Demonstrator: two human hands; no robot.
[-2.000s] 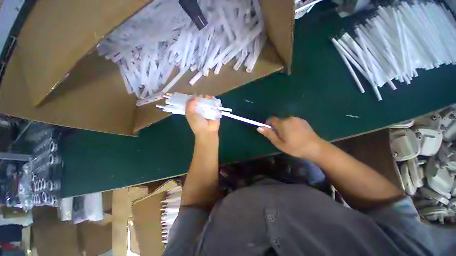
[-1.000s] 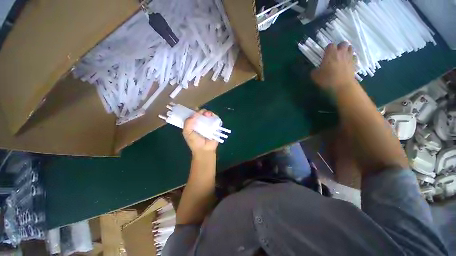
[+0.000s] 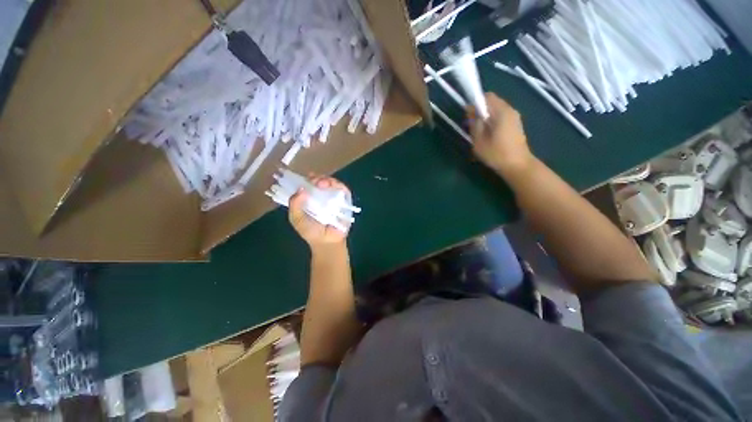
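My left hand [image 3: 317, 210] is closed round a bundle of white sleeves with slim rods [image 3: 284, 188] sticking out at both ends, in front of the large carton. My right hand [image 3: 497, 136] grips a blurred bunch of white rods [image 3: 467, 72] upright over the bench, right of the carton. Several loose rods [image 3: 445, 85] lie beside that hand. A fanned pile of white rods [image 3: 622, 49] lies on the right of the bench. The large open carton [image 3: 107, 198] holds a jumbled heap of whitish sleeves [image 3: 272, 91].
A dark connector [image 3: 252, 57] hangs over the carton. Beige housings [image 3: 684, 198] lie at the right beside the green bench [image 3: 198, 305]. A lower carton [image 3: 239, 383] holds white sticks below the bench edge. Clear plastic parts [image 3: 54, 346] are at far left.
My right hand has moved left from the pile with a bunch of rods. Loose rods now lie between the pile and the large carton. My left hand still holds its bundle.
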